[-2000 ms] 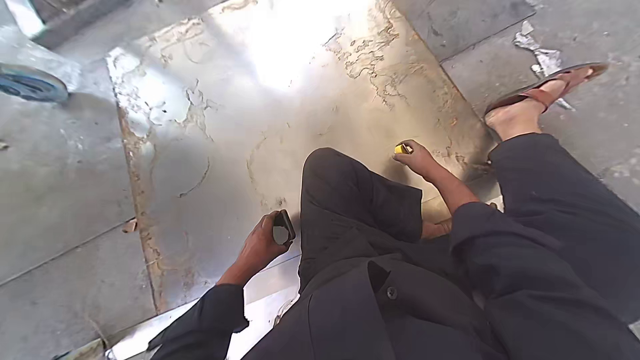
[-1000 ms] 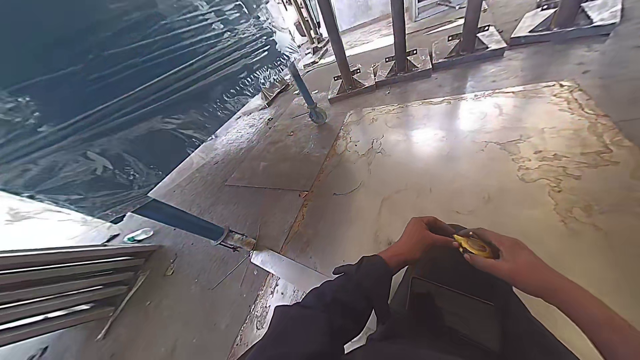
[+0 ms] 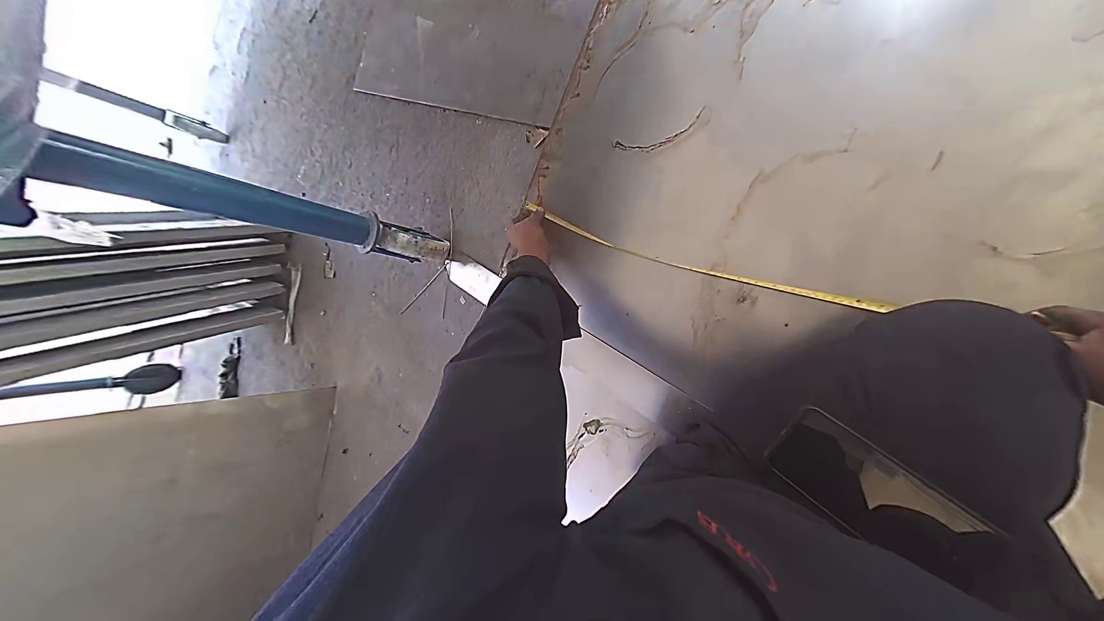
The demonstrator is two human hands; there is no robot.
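Observation:
A yellow tape measure blade [image 3: 733,278] stretches across the large, stained sheet [image 3: 802,190] lying flat on the floor. My left hand [image 3: 530,235] holds the blade's end at the sheet's left edge. At the right edge of the view is my right hand [image 3: 1078,341], partly cut off, beyond my raised knee; the knee hides the blade's far part, and whatever this hand holds cannot be made out. A dark phone-like device with a glossy screen [image 3: 897,474] lies on my lap.
A blue metal prop [image 3: 207,185] slants in from the left, its end near the sheet. Stacked metal bars [image 3: 138,289] lie at the left, above a flat panel [image 3: 164,474]. Another flat plate [image 3: 466,56] rests on the concrete floor at the top, beside the large sheet.
One second ago both hands were together at the yellow tape measure; now they are far apart with its blade drawn out. The dark device was in my left hand two seconds ago. The view has swung considerably.

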